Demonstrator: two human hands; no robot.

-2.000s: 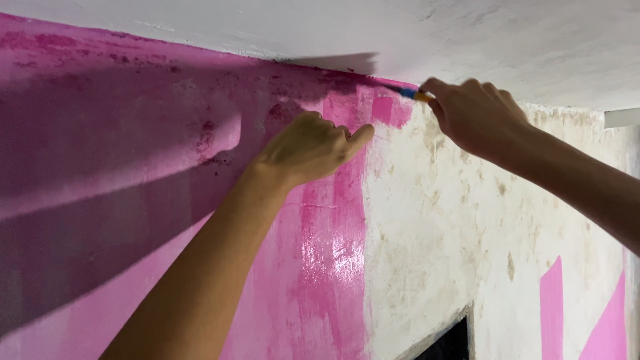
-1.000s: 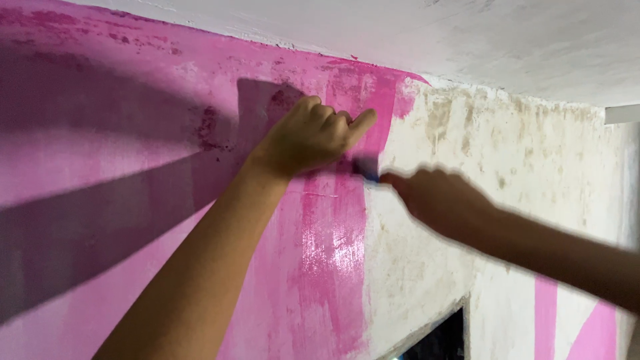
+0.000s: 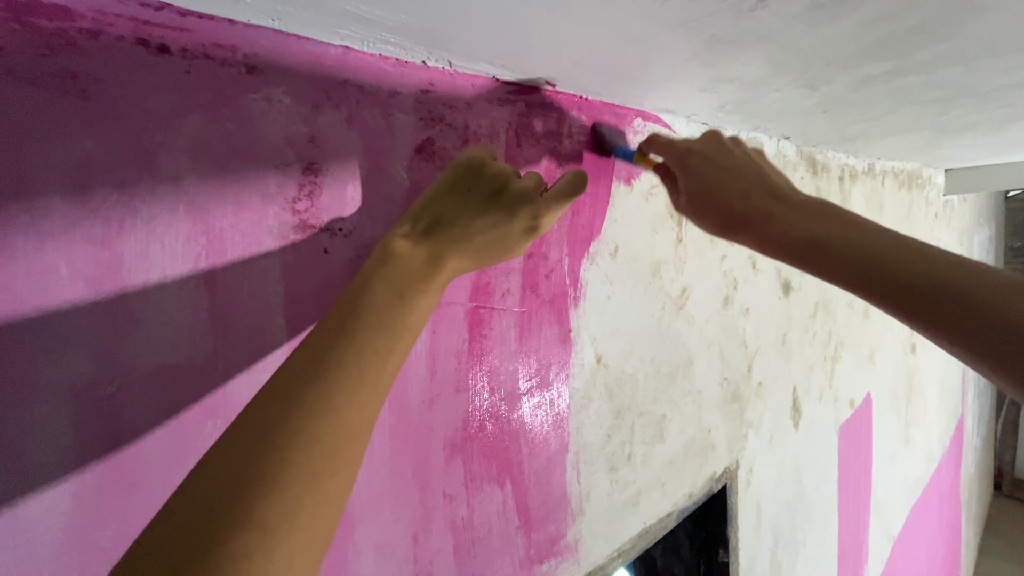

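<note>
My right hand (image 3: 724,188) grips the yellow and blue handle of a paintbrush (image 3: 622,152), whose dark bristles touch the wall close below the ceiling edge. Fresh, darker pink paint (image 3: 596,196) lies under and around the bristles. My left hand (image 3: 496,212) is raised just left of the brush, in front of the painted wall, fingers curled and the thumb side pointing right. Whether its fingers hold anything is hidden. Wet pink paint (image 3: 520,392) shines lower down, beside the bare, stained off-white wall (image 3: 672,336).
The white ceiling (image 3: 720,64) slopes across the top. A dark opening (image 3: 688,536) with a rough edge sits low in the wall. Pink painted shapes (image 3: 856,480) show at lower right. Shadows of the arms fall on the pink wall at left.
The brush in my right hand went down from the ceiling edge, then back up near the top of the wall. A darker pink stroke now reaches lower at the paint's right border. My left hand stayed about in place.
</note>
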